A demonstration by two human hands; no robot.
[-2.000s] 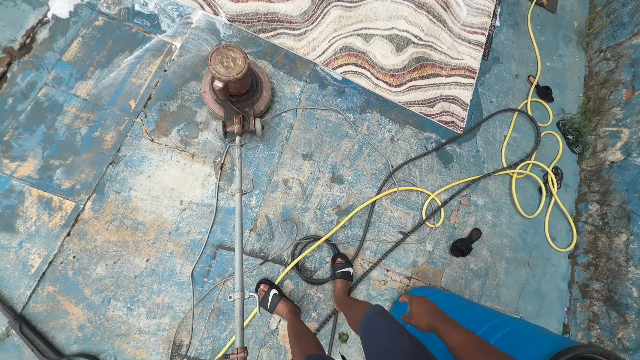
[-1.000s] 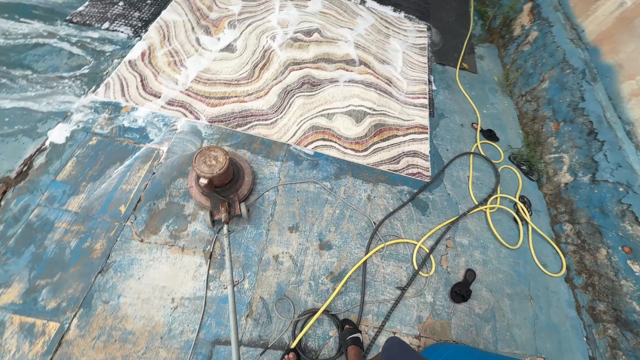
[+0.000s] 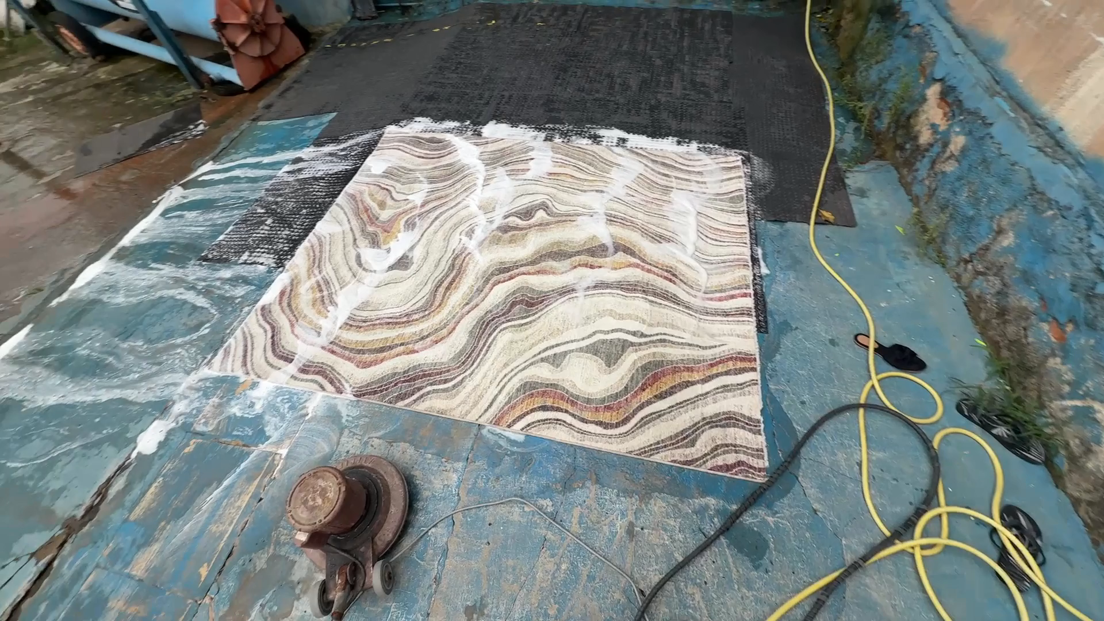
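Neither of my hands shows in the head view. A rusty rotary floor scrubber [image 3: 345, 517] stands on two small wheels at the lower left, on blue painted concrete; its handle is cut off below the frame. Beyond it lies a rug [image 3: 535, 302] with a wavy cream, grey, gold and maroon pattern, streaked with white foam. The rug rests partly over a dark textured mat [image 3: 586, 69]. A yellow hose [image 3: 830, 267] runs down the right side and loops at the lower right, where a black hose [image 3: 733, 517] crosses it.
Black footwear [image 3: 901, 354] and patterned sandals [image 3: 1000, 429] lie at the right, near a worn blue wall [image 3: 1009, 233]. A thin grey cable [image 3: 552, 526] trails from the scrubber. Foamy water [image 3: 129, 319] covers the floor at left. A blue machine with an orange-red finned part [image 3: 254, 39] stands at top left.
The view has tilted up strongly. My feet, the blue barrel and a hand on it, seen two seconds ago, have left the frame.
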